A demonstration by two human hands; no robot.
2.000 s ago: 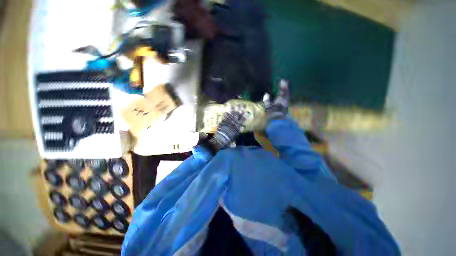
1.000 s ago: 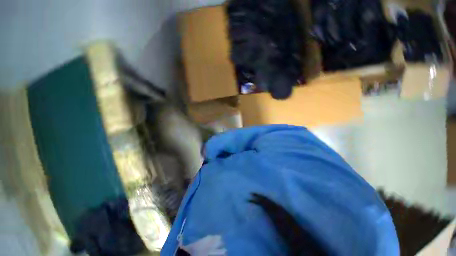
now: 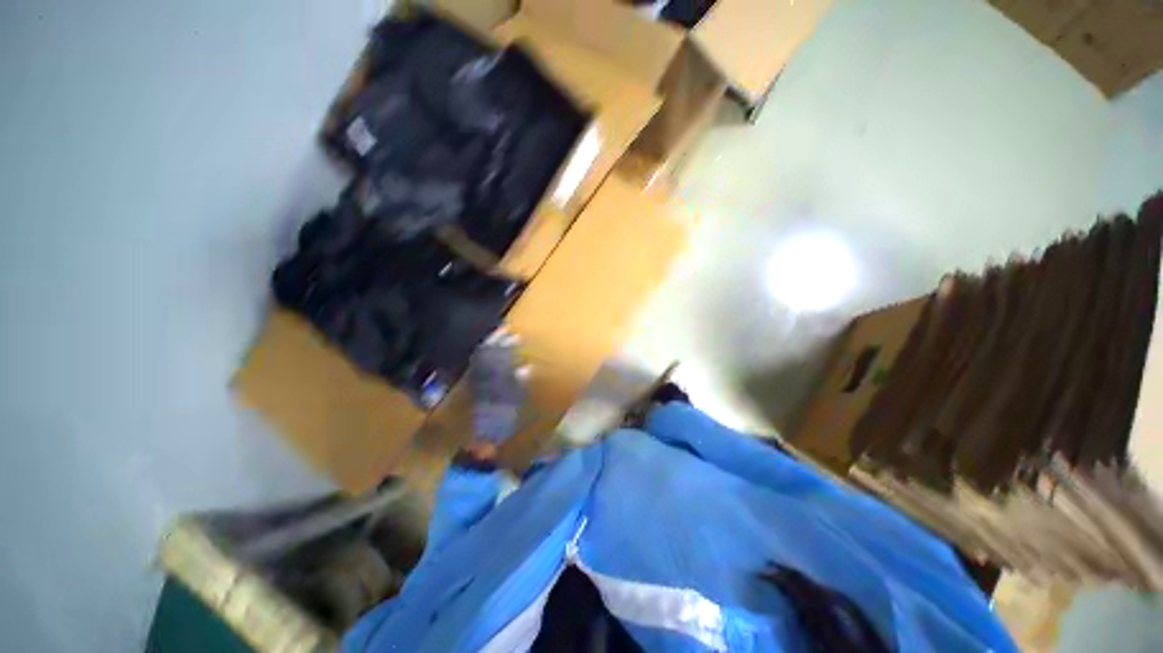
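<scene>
An open brown carton (image 3: 580, 319) lies ahead of me, holding dark black parts in bags (image 3: 395, 293). My left hand (image 3: 497, 389), in a grey knit glove, is at the carton's near edge beside the black parts. It is blurred, and its grip cannot be made out. My right arm is bent in front of my body. Only a small dark, blurred part of my right hand or cuff (image 3: 666, 393) shows at the sleeve end, so its fingers cannot be read.
Another open carton (image 3: 753, 38) is at the top. Brown cardboard sheets (image 3: 1008, 357) stand on edge at the right. The green bench mat (image 3: 191, 625) and its pale edge are at the lower left. The pale floor (image 3: 893, 166) shows a bright reflection.
The view has turned from the bench with the fixture and trays to the cartons. My left hand, out of view one second ago, now shows at the carton. The cardboard sheets show more fully.
</scene>
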